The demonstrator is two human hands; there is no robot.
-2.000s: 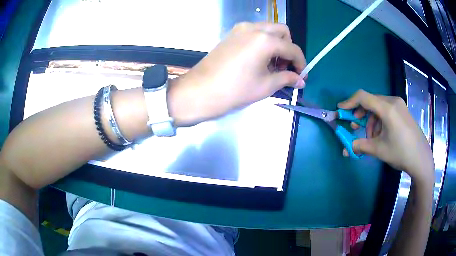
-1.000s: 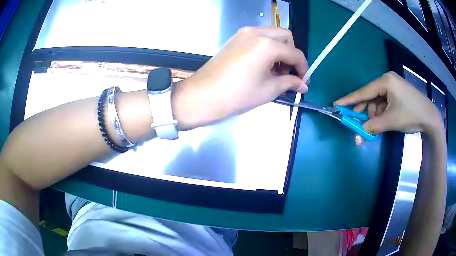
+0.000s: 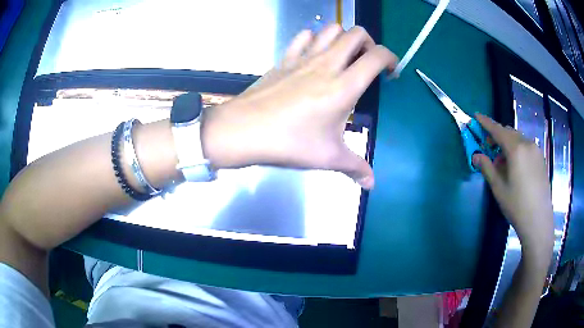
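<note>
My left hand (image 3: 291,118) is over the right end of the near LCD panel (image 3: 192,198), thumb and fingers spread wide. A thin white strip (image 3: 422,37) runs from its upper fingertip to the top edge; whether it sticks there or only touches, I cannot tell. My right hand (image 3: 520,172) holds turquoise-handled scissors (image 3: 474,138) by the handles, right of the tray. Their blades look closed and point up and left, clear of the strip. The near panel and a far panel (image 3: 166,38) lie in a black foam tray (image 3: 256,256). My left hand and forearm hide part of both panels.
A second black tray with narrow silver panels (image 3: 560,150) lies at the right, partly behind my right forearm. A grey rail (image 3: 499,32) runs behind the green mat (image 3: 422,250). A carton (image 3: 417,312) and pink-red sheets (image 3: 453,307) show below the bench edge.
My left hand has opened, its thumb moving down from the fingers. The scissors have left the strip at the panel edge, closed and turned upward. The strip's lower end has moved up, off the panel.
</note>
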